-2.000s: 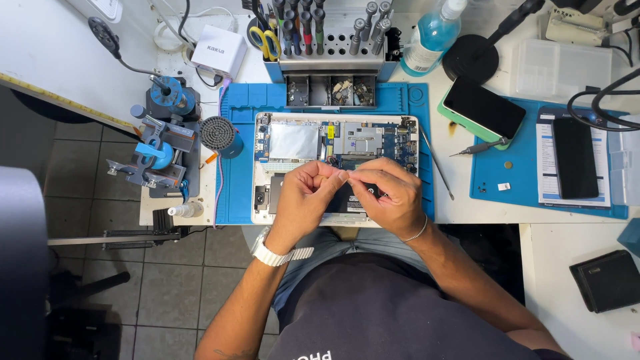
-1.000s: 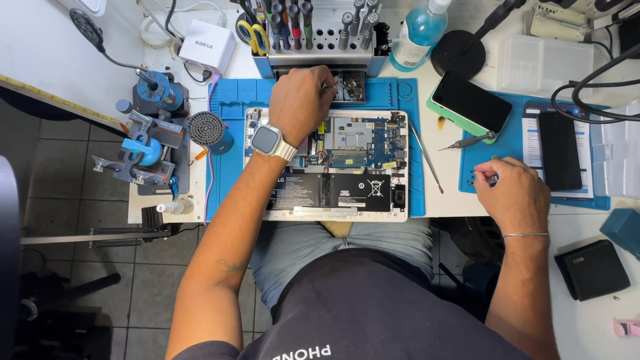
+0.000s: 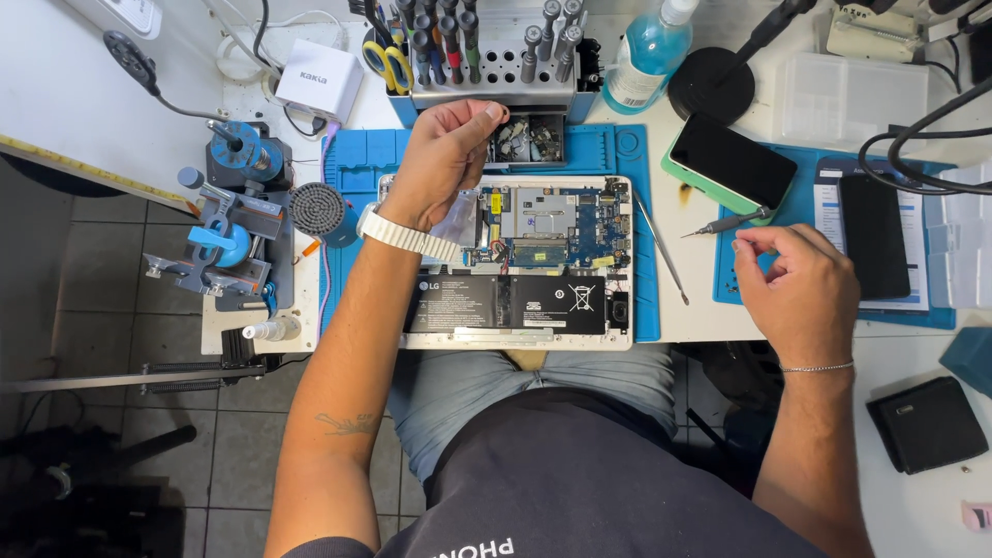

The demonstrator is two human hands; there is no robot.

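Observation:
An opened LG laptop, its battery [image 3: 465, 302] and blue circuit board [image 3: 597, 225] exposed, lies in front of me on a blue repair mat [image 3: 645, 294]. My left hand [image 3: 449, 151], with a white watch on the wrist, is raised over the laptop's far edge and pinches a tiny dark item beside a drawer of small parts [image 3: 529, 139]. At the right, my right hand [image 3: 806, 287] has thumb and forefinger together over a second blue mat [image 3: 725, 267]; whether something is between them cannot be told. A precision screwdriver [image 3: 728, 223] lies just beyond it.
A screwdriver rack [image 3: 496, 89] stands behind the drawer, with a bottle of blue liquid [image 3: 647, 58] beside it. A metal spudger [image 3: 661, 248] lies right of the laptop. Two phones [image 3: 732, 159] [image 3: 873, 236] lie farther right. At left stand a clamp fixture [image 3: 225, 244] and a round speaker-like device [image 3: 318, 209].
My hands were together over the laptop two seconds ago. They have parted, the left to the parts drawer and the right to the right-hand mat. In the last second my left hand has shifted slightly.

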